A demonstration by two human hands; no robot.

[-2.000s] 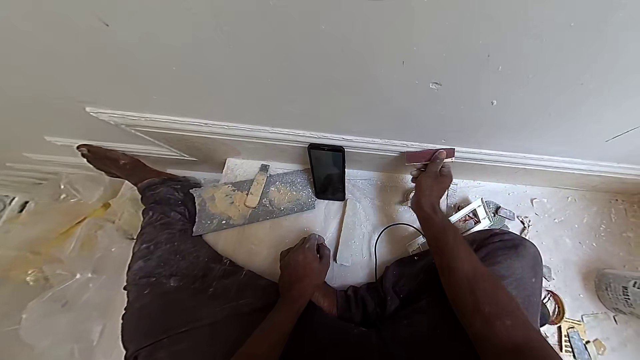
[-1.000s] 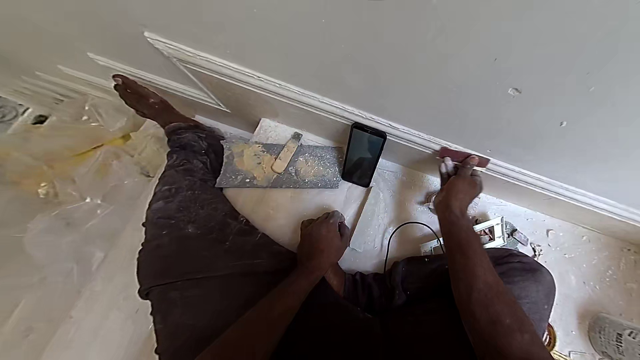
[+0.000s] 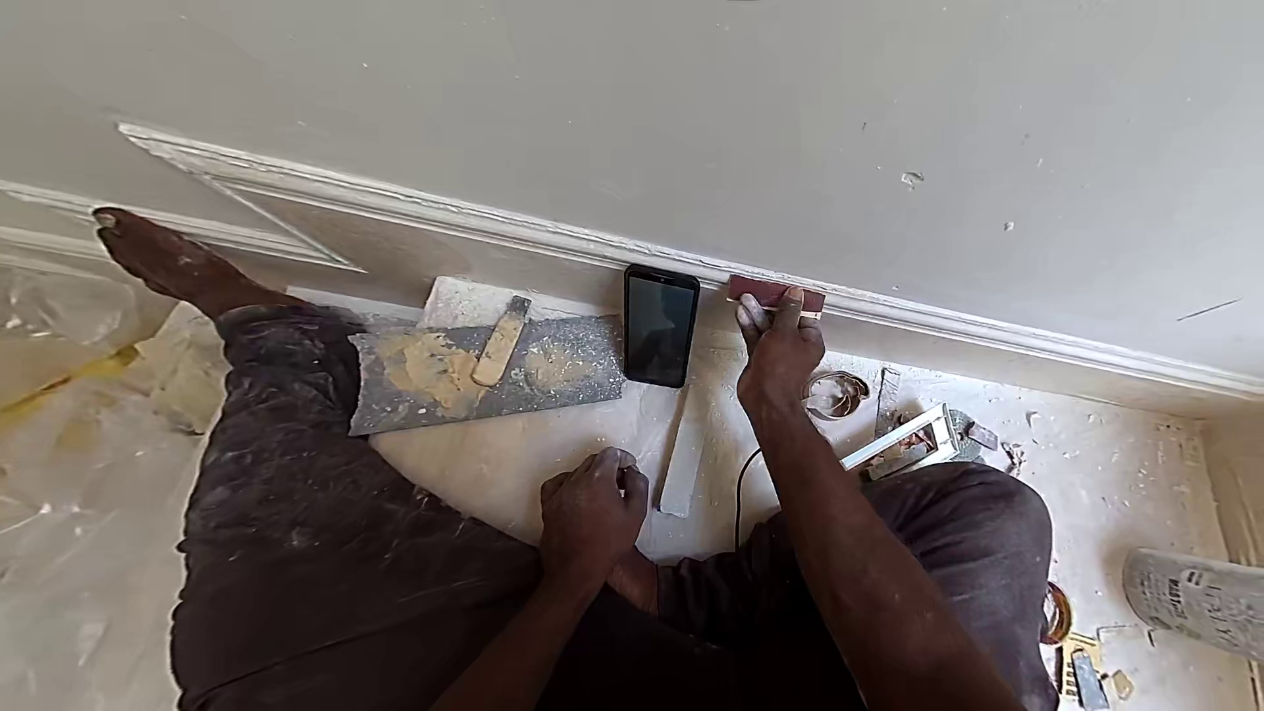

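My right hand point(image 3: 783, 341) grips a dark red piece of sandpaper point(image 3: 760, 290), which lies against the white wall moulding point(image 3: 553, 235). Curled loosely near my folded leg, my left hand point(image 3: 595, 499) shows no object, though its palm side is hidden. A black smartphone point(image 3: 662, 326) leans upright against the wall, left of my right hand. Left of the phone, a putty knife point(image 3: 501, 343) rests on a grey board point(image 3: 583, 360) smeared with beige filler point(image 3: 430, 373). A narrow pale strip point(image 3: 683, 452) lies on the floor between my hands.
A white frame-like piece point(image 3: 913, 442), a coil point(image 3: 836, 395) and a black cable point(image 3: 741, 494) lie by my right knee. A white bucket point(image 3: 1195, 600) is at the far right, near small tools and a roll of tape point(image 3: 1058, 612). Plastic sheeting point(image 3: 69, 464) covers the left floor.
My right hand with the sandpaper has moved left along the moulding, nearer to the phone. The left hand stays low near my leg. The view has shifted.
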